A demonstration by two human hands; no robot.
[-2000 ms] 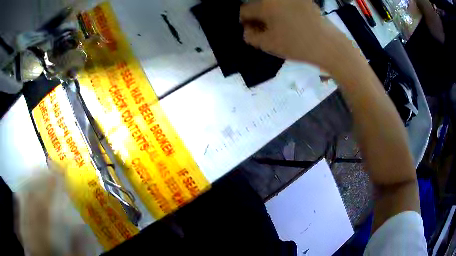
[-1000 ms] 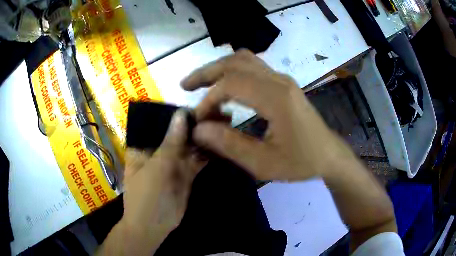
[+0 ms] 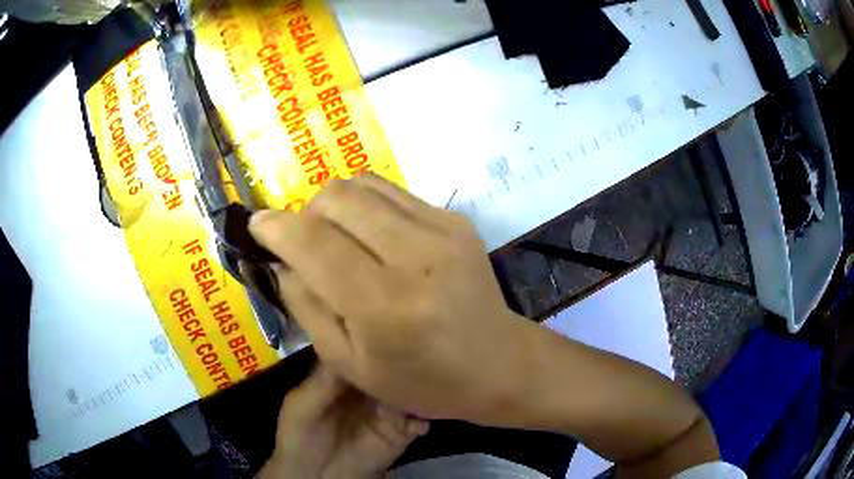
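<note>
A small black fabric piece (image 3: 245,236) lies at the lower part of the shiny metal guide (image 3: 195,112), which runs between bands of yellow tape (image 3: 309,103) on the white table. My right hand (image 3: 393,290) is over the lower end of the guide, its fingertips closed on the black piece. The rest of the piece is hidden by the hand. My left hand (image 3: 332,430) is below the right hand, at the table's front edge, partly covered by it. Its fingers are curled, and whether it holds anything is hidden.
Larger black cut pieces (image 3: 571,42) lie at the upper right, with small scraps nearby. A white tray (image 3: 773,224) with dark scraps hangs at the right. A white panel (image 3: 609,318) and a blue object (image 3: 763,384) are below. Metal machine parts (image 3: 56,9) show at the upper left.
Both hands were holding the black piece in front of the tape. My right hand has moved left with it to the guide, and my left hand has dropped below. The view has shifted.
</note>
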